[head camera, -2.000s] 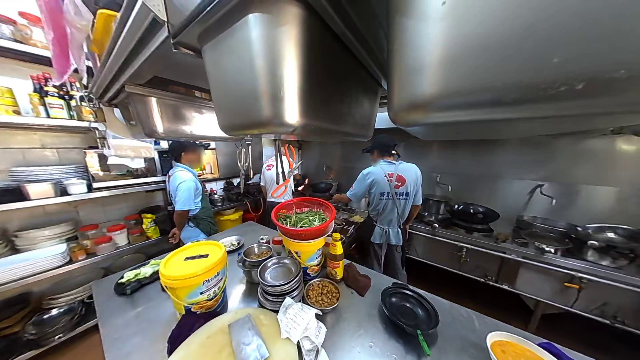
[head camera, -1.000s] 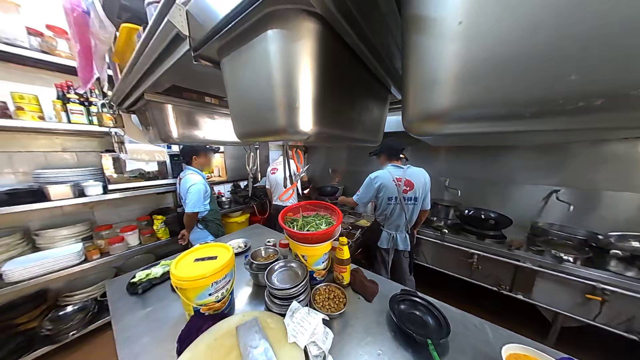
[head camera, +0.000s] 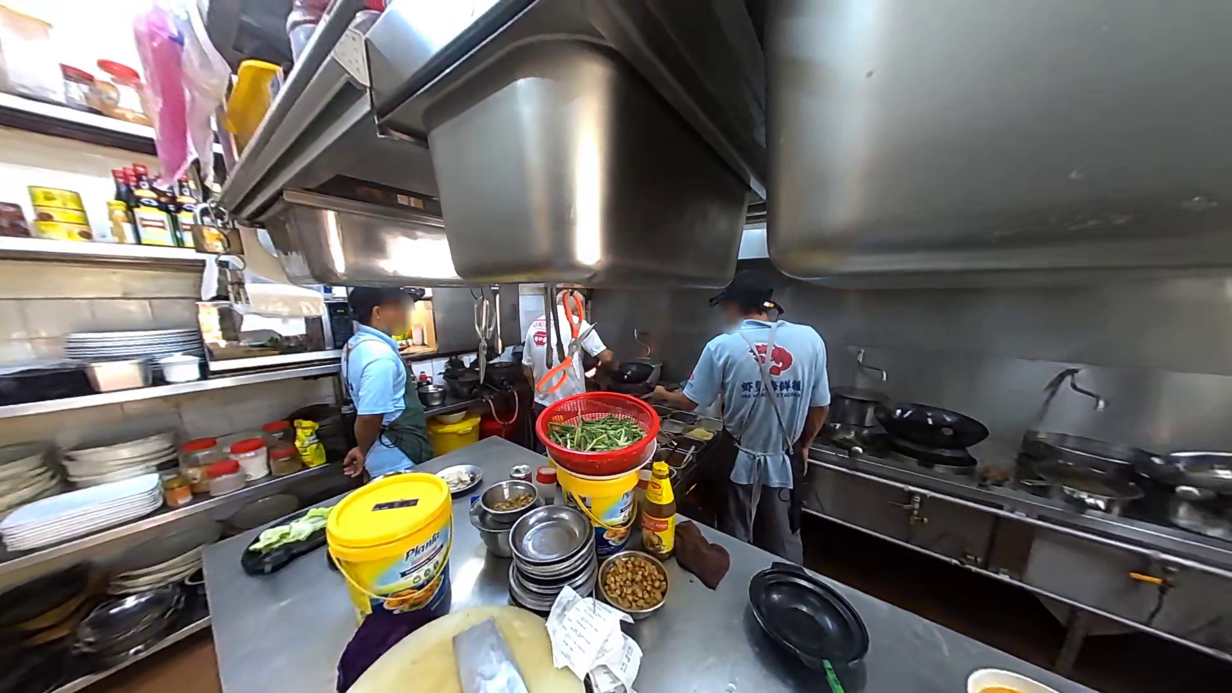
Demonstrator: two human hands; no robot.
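Neither of my hands shows in the head view. Closest to me, a cleaver (head camera: 487,658) lies on a round cutting board (head camera: 423,664), a dark purple cloth (head camera: 368,647) at its left edge. Printed slips of paper (head camera: 589,630) lie beside the board. Behind them are stacked metal bowls (head camera: 551,535), a bowl of brown chunks (head camera: 632,581) and a yellow sauce bottle (head camera: 658,510). Green vegetables (head camera: 599,434) fill a red colander (head camera: 553,450) on a yellow bucket (head camera: 599,496). A lidded yellow bucket (head camera: 390,539) stands at left; black dishes (head camera: 807,616) sit at right.
Large steel containers (head camera: 587,173) hang low overhead, with orange-handled scissors (head camera: 568,346) below. Three people stand beyond the steel table (head camera: 712,635). Stoves with woks (head camera: 932,425) line the right wall. Shelves with plates (head camera: 82,510) and jars (head camera: 250,460) stand at left.
The view has shifted, and the bowl of orange food at the lower right shows less than two seconds ago. I see no other plain change.
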